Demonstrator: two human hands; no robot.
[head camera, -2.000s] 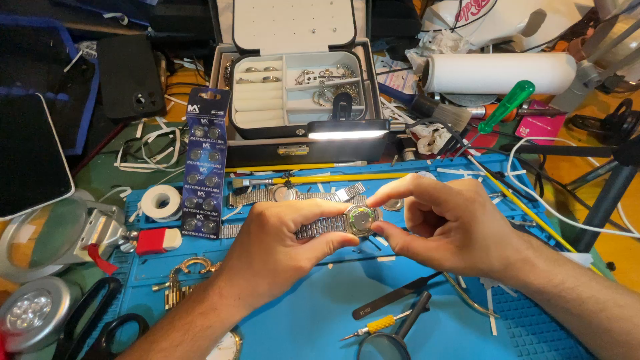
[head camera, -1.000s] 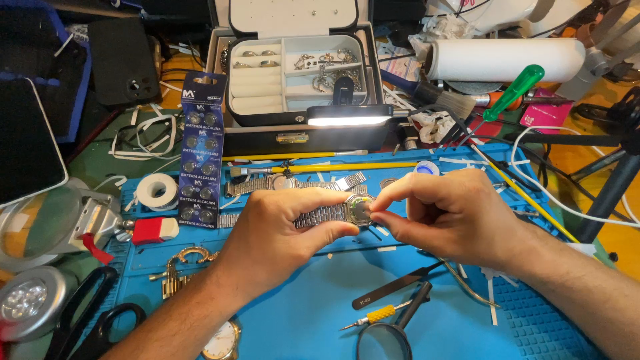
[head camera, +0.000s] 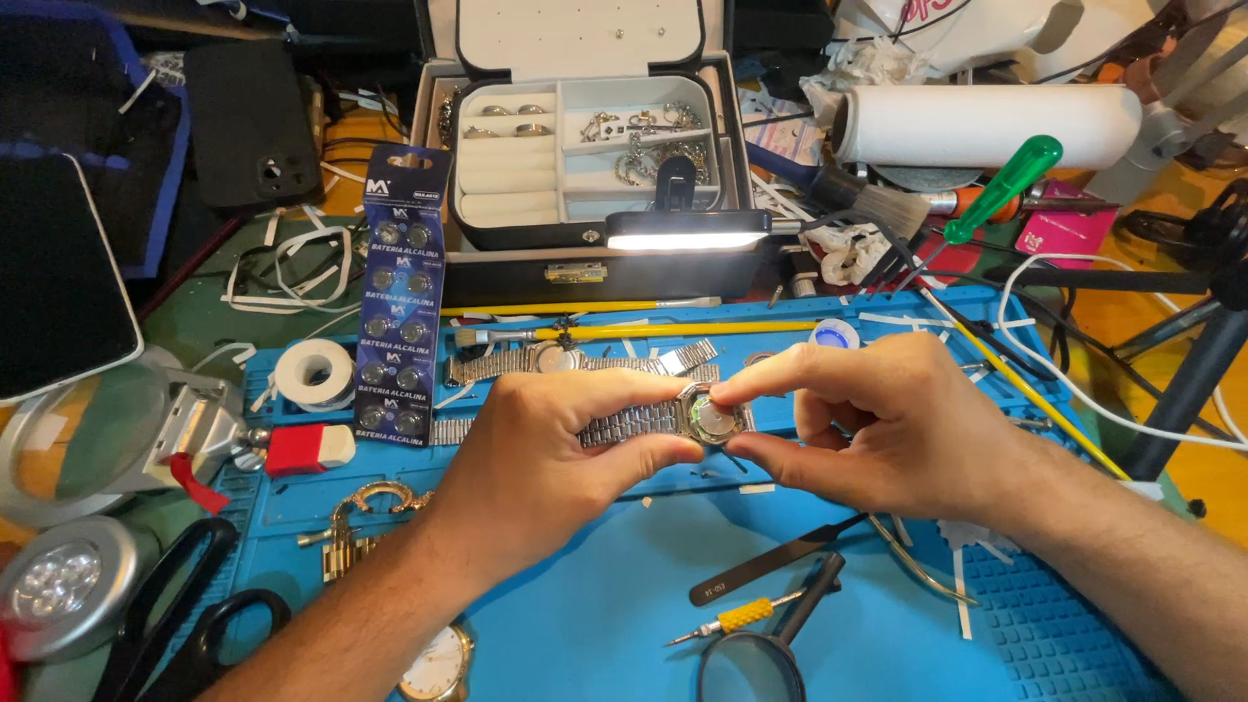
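A steel wristwatch (head camera: 715, 417) with its back off, its inner movement showing, is held above the blue work mat (head camera: 604, 595). My left hand (head camera: 565, 448) grips it by the metal bracelet and the case edge, between thumb and fingers. My right hand (head camera: 868, 419) pinches the case from the right, the index fingertip on its upper rim and the thumb below. Beneath the hands lie black tweezers (head camera: 770, 561), a small yellow-handled screwdriver (head camera: 746, 615) and a magnifying glass (head camera: 751, 668). More metal-band watches (head camera: 558, 359) lie just behind.
A battery blister card (head camera: 402, 302) lies at the left, beside a white tape roll (head camera: 315, 374). Behind stands a jewellery box (head camera: 585, 278) with a lit lamp (head camera: 687, 239) before it. Scissors (head camera: 185, 604), a gold-tone watch (head camera: 437, 665) and a green-handled screwdriver (head camera: 1004, 190) lie around.
The right fingertips have shifted on the watch: one second ago they were pinched together at its right edge, and now they are spread along the case rim. The left hand keeps its hold.
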